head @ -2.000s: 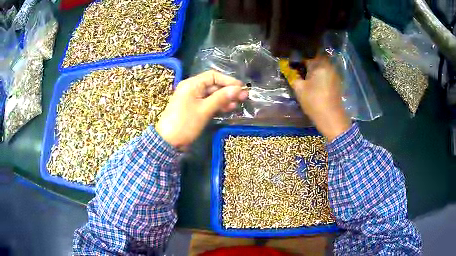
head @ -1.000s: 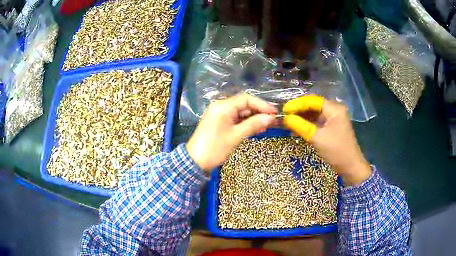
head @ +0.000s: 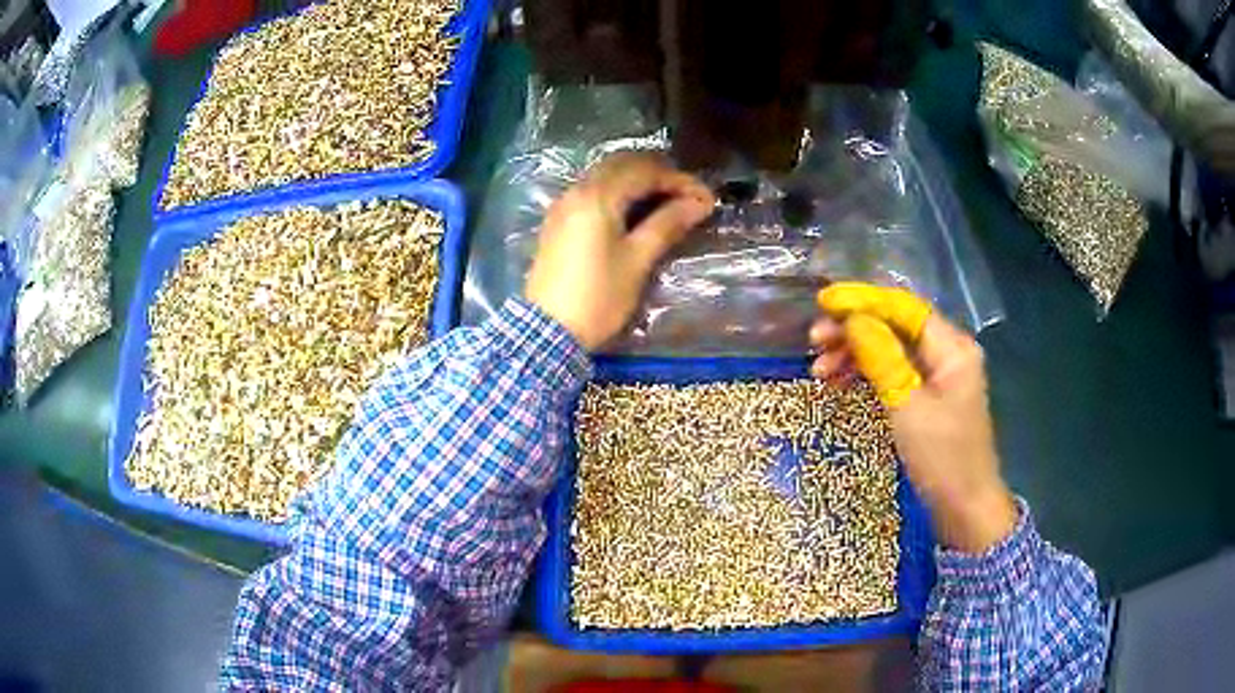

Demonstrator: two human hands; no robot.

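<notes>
My left hand (head: pixel 603 244) is over the clear plastic sheet (head: pixel 731 305), just left of the dark machine head (head: pixel 738 81). Its thumb and index finger are pinched close together; whether a part is between them is too small to tell. My right hand (head: pixel 921 372), with yellow covers on two fingers, is above the back right of the near blue tray (head: pixel 725 639). Its covered fingertips are close together, and I cannot tell whether they hold a part. The near tray holds small pale gold metal pieces (head: pixel 704 542), with blue bottom showing at right.
Two blue trays (head: pixel 454 271) of larger metal pieces (head: pixel 271 352) stand end to end at left. Filled bags lie at far left (head: pixel 75 257) and far right (head: pixel 1084 203). A red item (head: pixel 203 20) is beyond the left trays. A curved pale bar (head: pixel 1165 81) is at upper right.
My hands met above the near tray's back edge one second ago and are now apart. My left hand has moved up toward the machine head, my right hand slightly down and right.
</notes>
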